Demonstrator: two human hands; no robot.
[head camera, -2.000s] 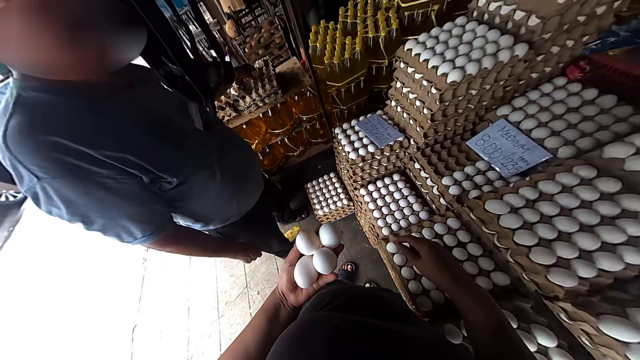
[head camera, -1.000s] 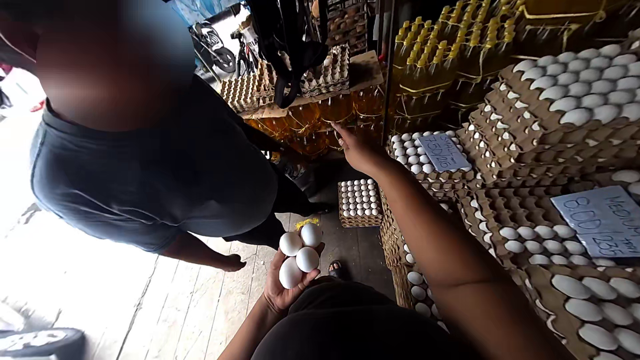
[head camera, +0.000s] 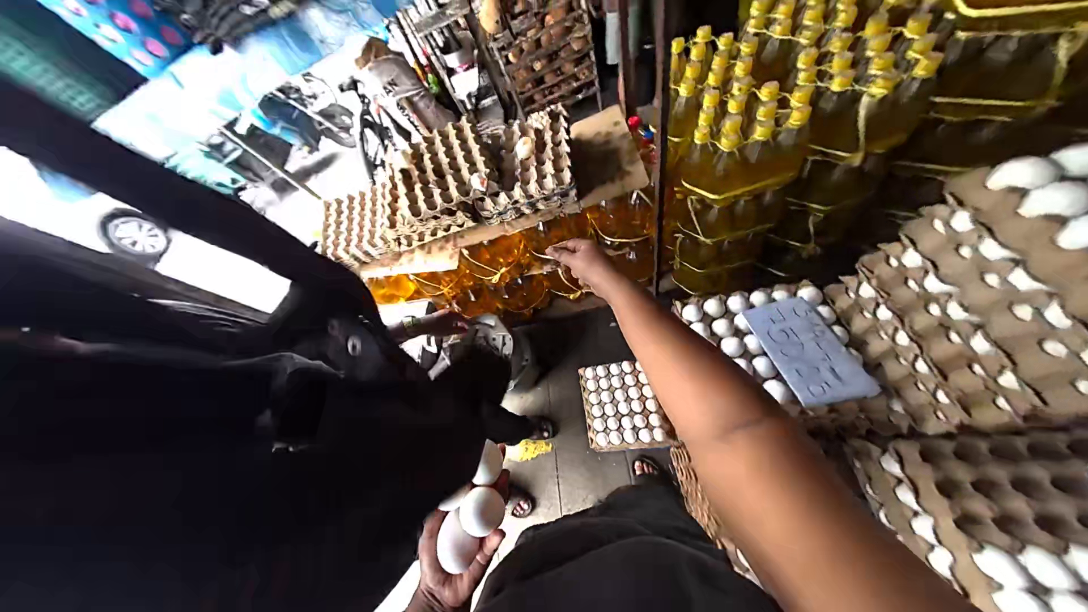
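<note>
Several white eggs (head camera: 482, 511) rest in my left hand (head camera: 450, 578), low in the view; a person's dark clothing partly hides them. My right arm stretches forward, and my right hand (head camera: 580, 262) is over the orange-filled bottles (head camera: 501, 259), fingers bunched near the tips; whether it touches or holds anything is not clear. Empty egg trays (head camera: 442, 174) stand stacked just beyond it, with a few eggs on top. Below my right forearm, a tray of white eggs (head camera: 625, 404) lies low by the floor.
A person in dark clothing (head camera: 170, 442) stands close at the left. Bottles with yellow caps (head camera: 731, 144) are stacked at the upper right beside a post (head camera: 660, 144). Filled egg trays (head camera: 926, 314) and a handwritten sign (head camera: 807, 350) occupy the right side.
My right hand has gone from the egg trays at the right out to the orange-filled bottles. The eggs stay in my left hand. The person at the left now covers more of the view, which has shifted.
</note>
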